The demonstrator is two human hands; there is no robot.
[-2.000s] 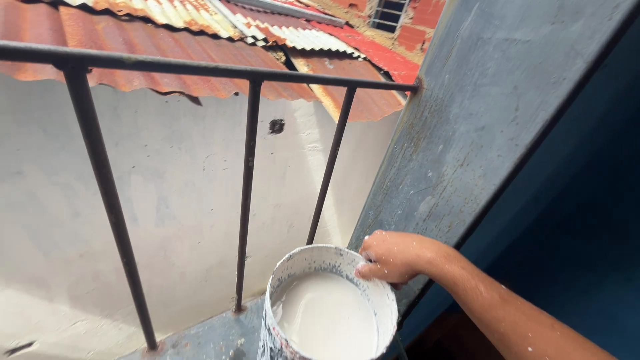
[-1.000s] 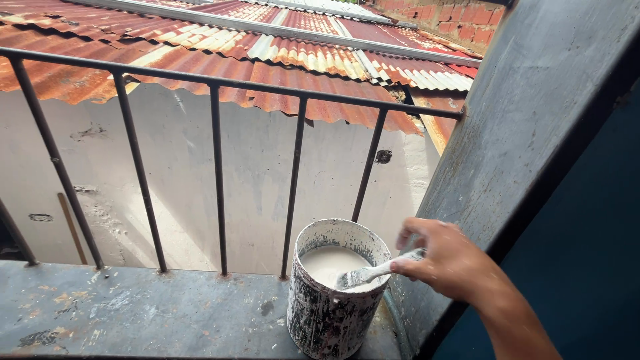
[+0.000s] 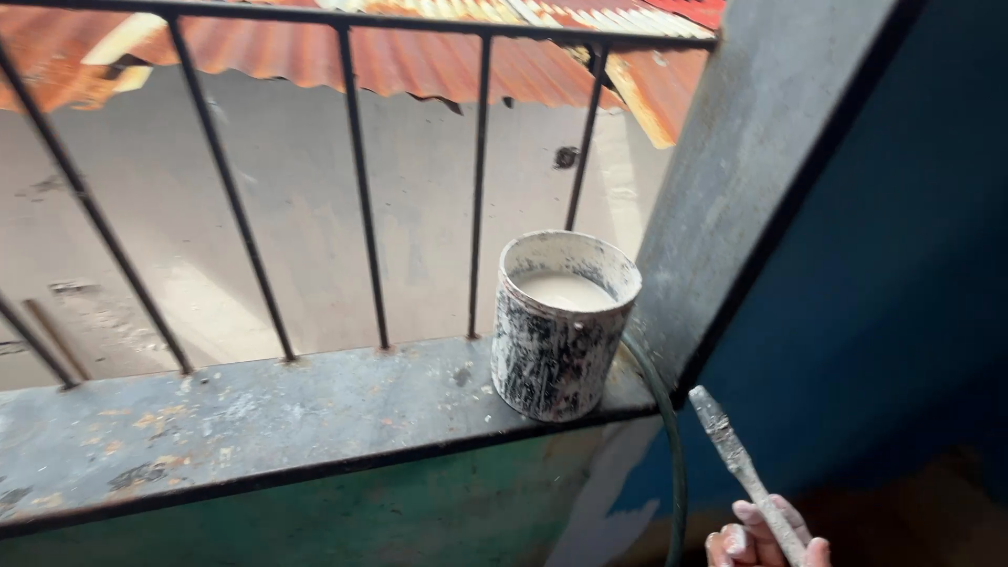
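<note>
A paint-spattered can (image 3: 555, 354) stands upright on the grey window ledge (image 3: 315, 409), holding white paint (image 3: 565, 290) below its rim. At the bottom right, my right hand (image 3: 760, 539) grips a slender, paint-crusted paintbrush (image 3: 736, 457), its tip pointing up and left, apart from the can. The fingers carry white paint smears. My left hand is out of the frame.
Black metal railing bars (image 3: 358, 189) rise behind the ledge, with a pale wall and rusty corrugated roofing (image 3: 394, 63) beyond. A grey post (image 3: 709, 181) stands at the right. A dark green hose (image 3: 669, 441) hangs over the ledge beside the can.
The right hand held the can's rim, then had the brush over the can's mouth; now it is below and to the right with the brush. The view has shifted.
</note>
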